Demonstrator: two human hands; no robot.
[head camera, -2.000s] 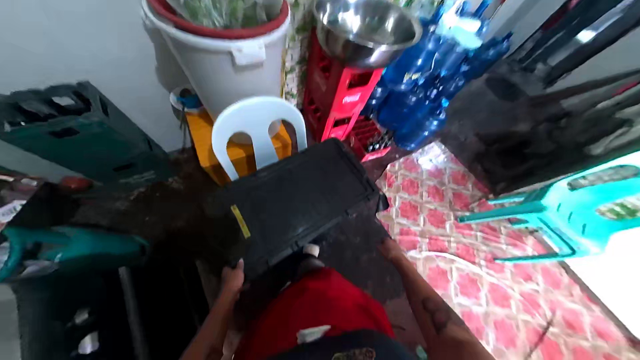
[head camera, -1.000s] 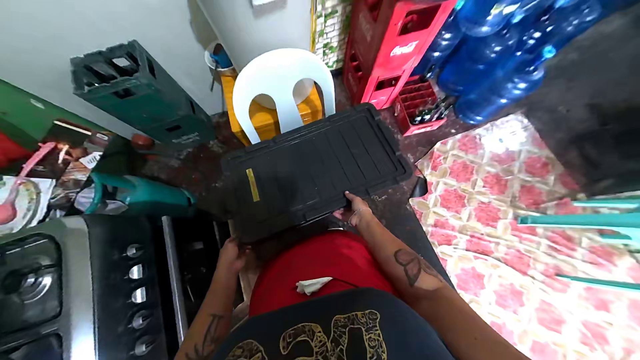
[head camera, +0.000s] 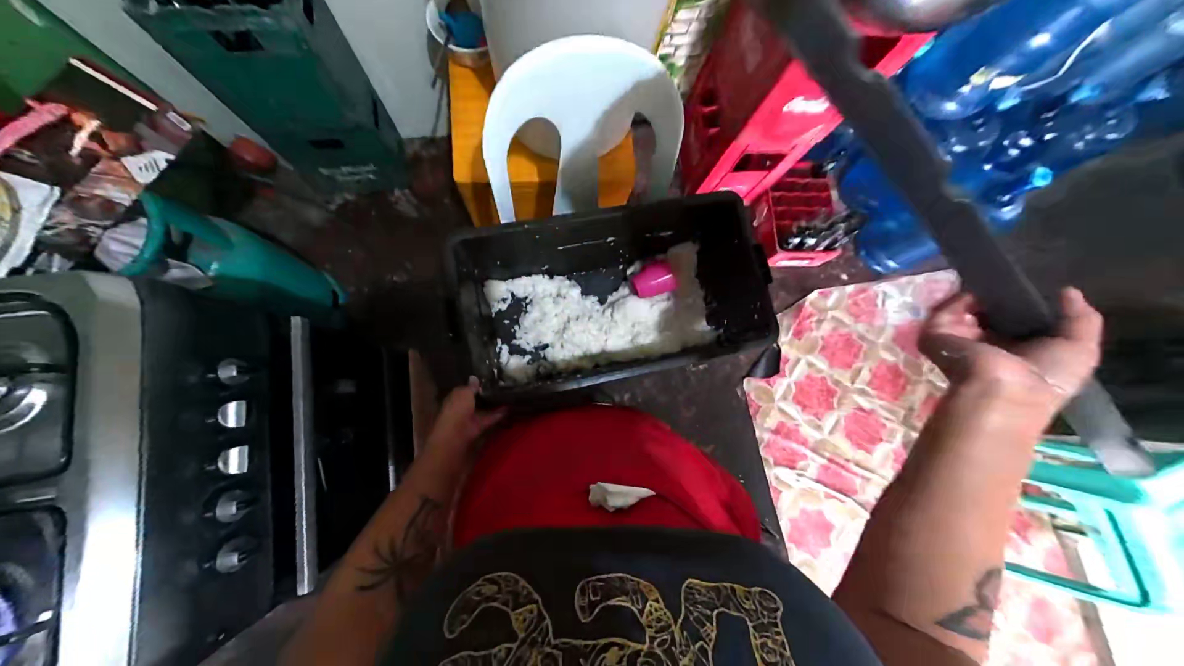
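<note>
A black plastic bin (head camera: 610, 375) stands uncovered in front of the white plastic chair, its long side towards me. White rice-like grains (head camera: 578, 319) cover part of its floor, and a pink plastic cup (head camera: 653, 278) lies on them at the right. My left hand (head camera: 465, 416) is at the bin's near left corner; its fingers are partly hidden, though they seem to hold the rim. Out to the right, my right hand (head camera: 1013, 351) grips the bin's black lid (head camera: 925, 176), which is seen edge-on, tilted and blurred.
A gas stove (head camera: 199, 462) stands at left, with a teal gas cylinder (head camera: 240, 259) beyond it. Behind the bin is the white plastic chair (head camera: 581, 120). Red crates (head camera: 754, 111) and blue water bottles (head camera: 962, 92) stand at back right, a turquoise plastic chair (head camera: 1091, 536) at right.
The black lid, which covered the bin one second ago, is off and raised to the right in my right hand. The grains and pink cup inside now show. My left hand remains near the left corner.
</note>
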